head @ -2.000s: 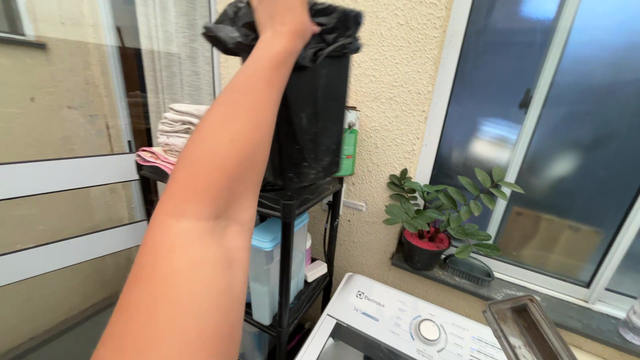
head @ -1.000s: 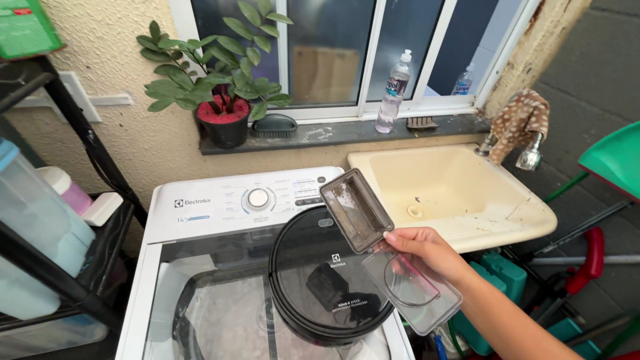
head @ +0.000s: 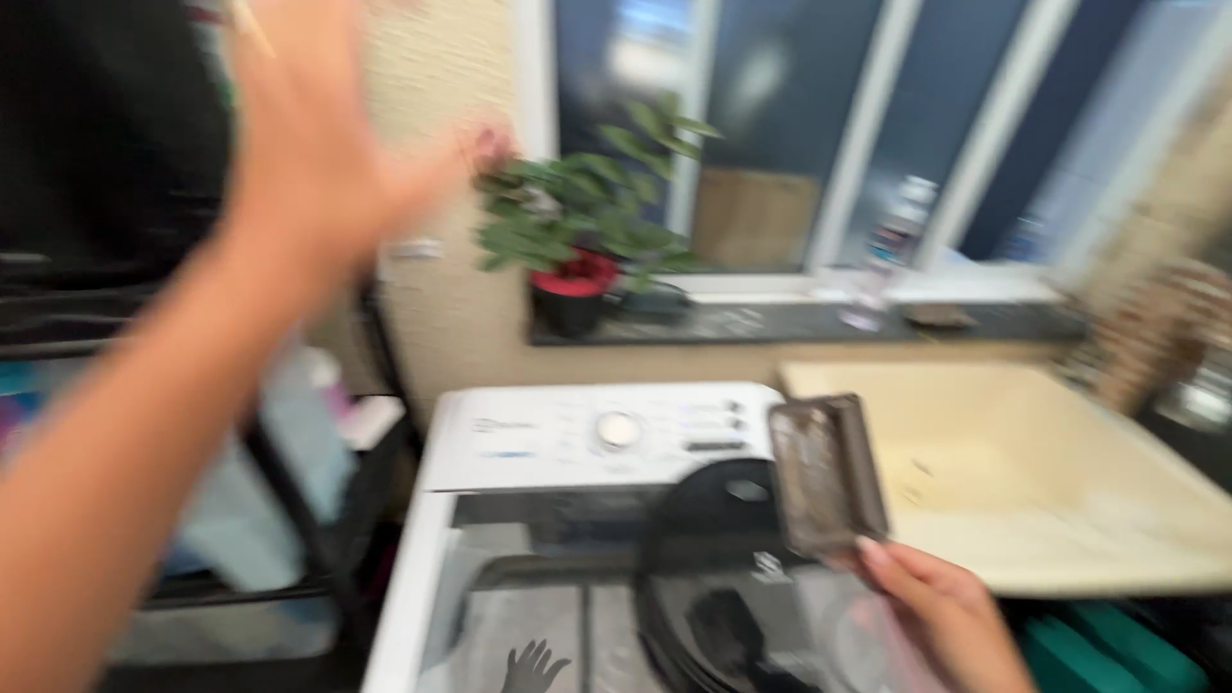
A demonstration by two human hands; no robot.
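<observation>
My right hand (head: 938,602) grips a small rectangular bin (head: 828,476), grey-brown and dusty inside, with a clear plastic flap below it. Under it, a round black robot vacuum (head: 731,587) lies on the lid of a white top-loading washing machine (head: 539,414). Raised at the upper left, my left hand (head: 327,135) is blurred, with its fingers spread and nothing seen in it. It is beside a black bin (head: 106,144) on a black shelf rack; the fingertips are partly cut off by the frame.
A potted plant (head: 573,284) with a red-topped pot, a brush (head: 654,300) and a clear bottle (head: 885,250) stand on the window ledge. A cream sink (head: 1059,481) adjoins the washer. Light-blue containers (head: 241,510) sit on the rack at left.
My left hand, at the black bin's top two seconds ago and out of view one second ago, is now spread at the upper left. My right hand still holds the small bin.
</observation>
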